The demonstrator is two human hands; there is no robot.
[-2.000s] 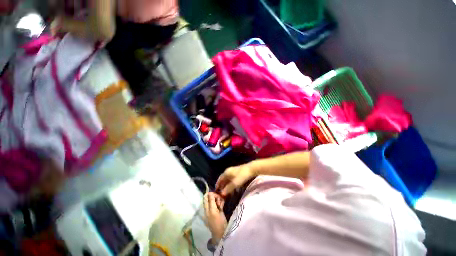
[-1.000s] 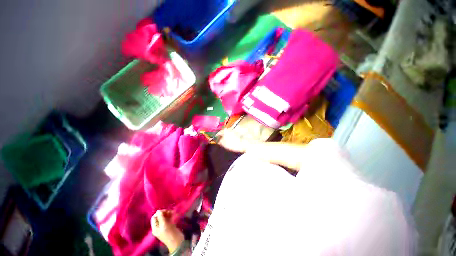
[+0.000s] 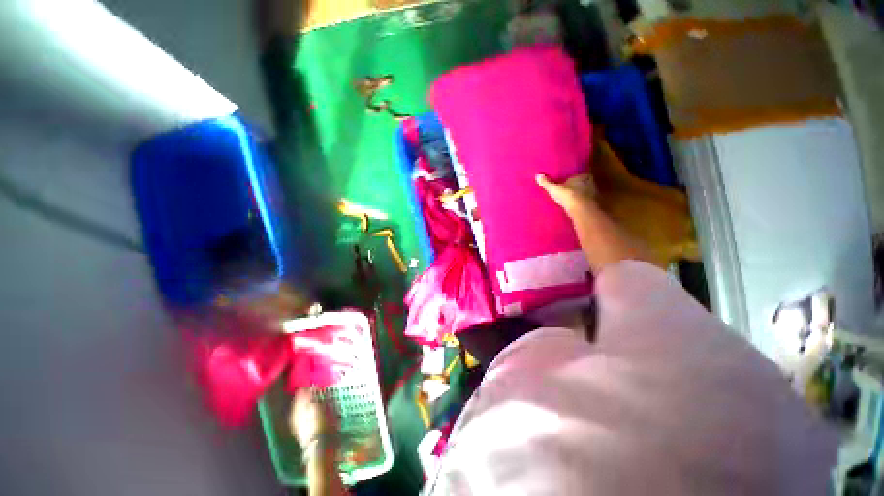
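Note:
A thick stack of bright pink garment panels (image 3: 519, 155) with pale strips near its lower end lies over a blue crate. My right hand (image 3: 570, 192) is at the stack's right side, one digit on the pink fabric; the rest of its grip is unclear. My left hand (image 3: 308, 418) is small and blurred over a pale green basket (image 3: 380, 412), near the pink pieces (image 3: 325, 356) at its top. Its grip cannot be made out. Crumpled pink fabric (image 3: 451, 300) hangs beside the stack.
A blue bin (image 3: 199, 213) stands at the left by the grey wall. Blurred pink fabric (image 3: 233, 373) lies below it. Mustard fabric (image 3: 645, 208) is right of the stack. A white surface with a brown, orange-edged part (image 3: 795, 213) is at the right. Scraps lie on the green floor (image 3: 334, 136).
The view has swung towards the pink stack. My right hand has moved up to its side. My left hand has left the loose pink heap and is now over the green basket.

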